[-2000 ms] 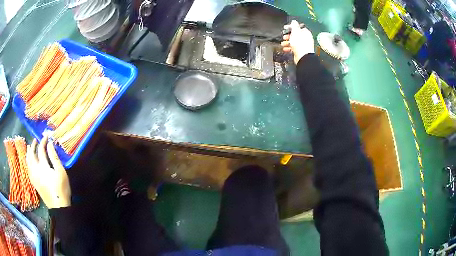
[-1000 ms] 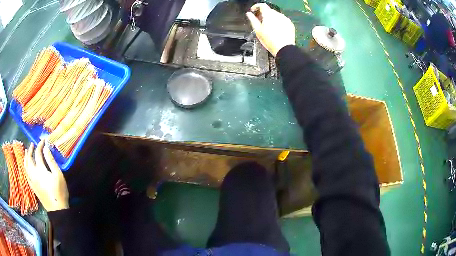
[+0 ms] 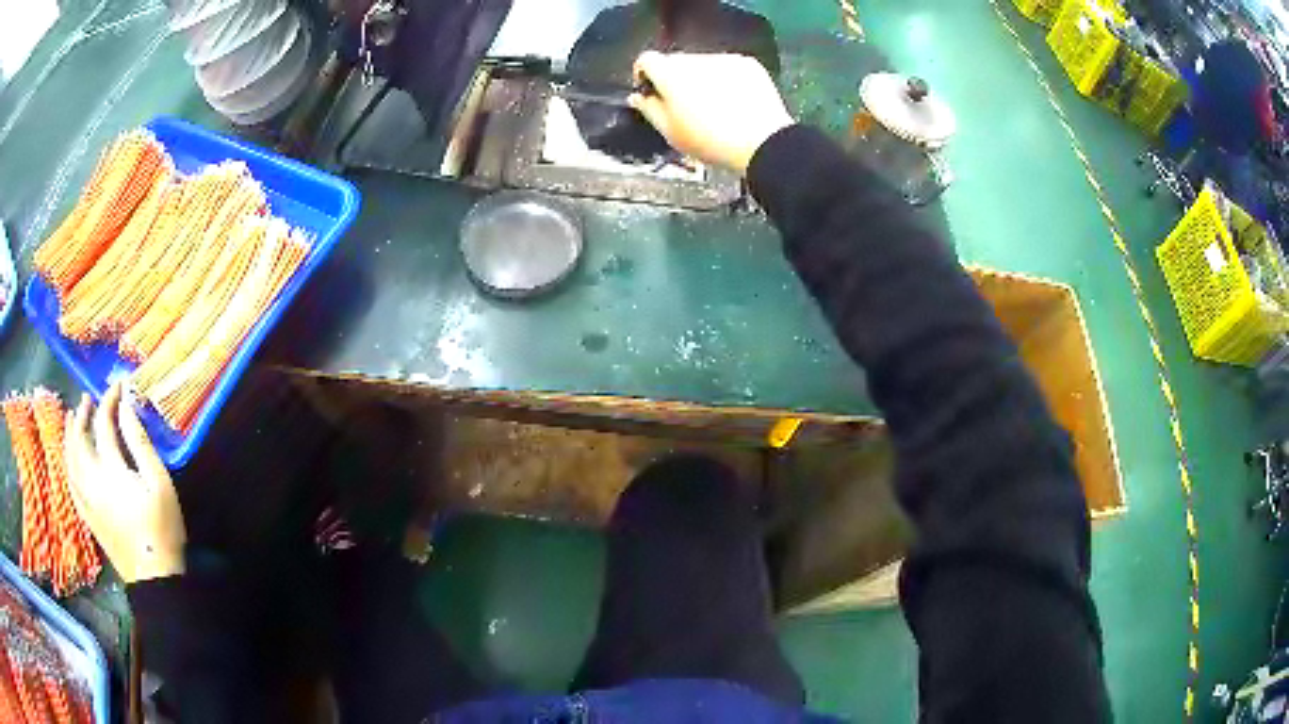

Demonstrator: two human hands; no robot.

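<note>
My right hand point(image 3: 714, 108) is over the right part of the solder pot point(image 3: 601, 184), closed on a thin dark tool point(image 3: 597, 96) that points left across the pot. The tool's far end is hard to make out. The pot shows a bright silver surface with a dark patch. My left hand point(image 3: 125, 488) rests with fingers apart at the near edge of the blue tray point(image 3: 344, 209), beside loose orange bundles point(image 3: 50, 488). Orange wire bundles point(image 3: 163, 262) lie in rows in the tray. A round grey dish point(image 3: 520, 246) sits in front of the pot.
A lidded metal pot point(image 3: 905, 127) stands right of the solder pot. A wooden box point(image 3: 1053, 382) is at the bench's right. A ribbed duct point(image 3: 240, 57) is at upper left. Another tray point(image 3: 71, 622) is at lower left. Yellow crates point(image 3: 1209, 283) are far right, with a person nearby.
My right hand has moved left with the dark tool, from the pot's right side to over the pot. My left hand has stayed at the tray edge. The view has shifted slightly.
</note>
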